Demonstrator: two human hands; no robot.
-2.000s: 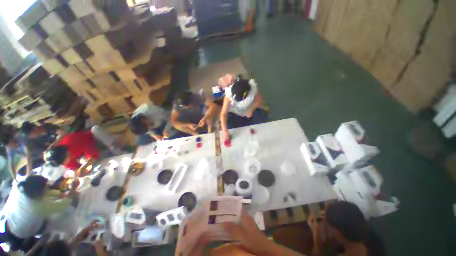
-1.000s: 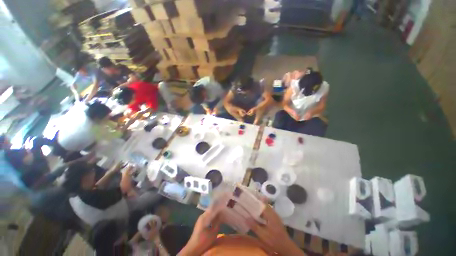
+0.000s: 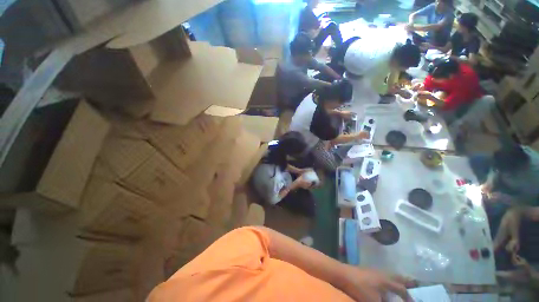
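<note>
My left hand [image 3: 384,285] is at the bottom edge, right of centre, below my orange sleeve. Its fingers are at the left side of a white booklet [image 3: 432,294] and appear to hold it. The picture's edge cuts off both the booklet and part of the hand, and the grip is blurred. My right hand is not in view.
A white table [image 3: 414,248] bears an insert with cutouts [image 3: 366,211], a white oblong tray [image 3: 418,216], black discs [image 3: 385,232] and blue-wrapped items [image 3: 352,240]. Several people sit around it. Brown cartons [image 3: 159,171] are piled on the left.
My view has swung to the left, bringing the carton pile in. The booklet has shifted to the bottom right edge. My right hand has left the picture.
</note>
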